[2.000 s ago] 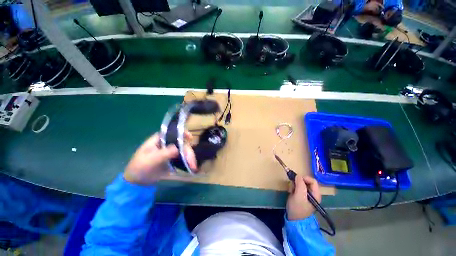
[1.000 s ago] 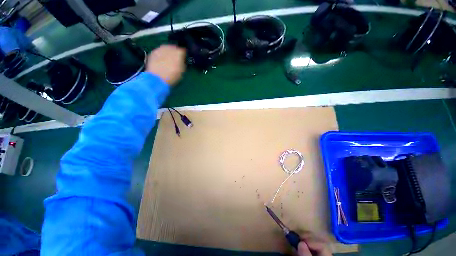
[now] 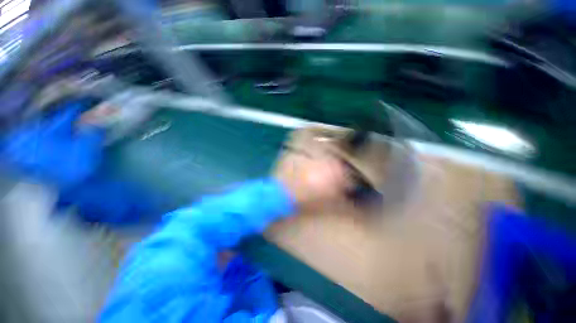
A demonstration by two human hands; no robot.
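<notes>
The whole view is strongly blurred. My left hand (image 3: pixel 316 180) is over the left part of the brown cardboard sheet (image 3: pixel 322 243), closed on a dark headset (image 3: pixel 363 189). A pale streak like its curved band stands to the right of the hand. The headset's cups and wires cannot be made out. My right hand (image 3: pixel 436 310) is a small blurred patch at the bottom edge, partly cut off; a faint dark streak rises beside it, but what it holds cannot be told.
The blue parts tray (image 3: pixel 499 252) is at the right. The white rail (image 3: pixel 252 117) crosses behind the cardboard, with dark blurred shapes on the green strip beyond. Another person's blue sleeve (image 3: pixel 50 148) and hand show at the left. A grey post (image 3: pixel 183 69) stands at the upper left.
My left hand has come back from the green strip to over the cardboard, now with a headset. The view has swung left, and my right hand shows lower and farther right.
</notes>
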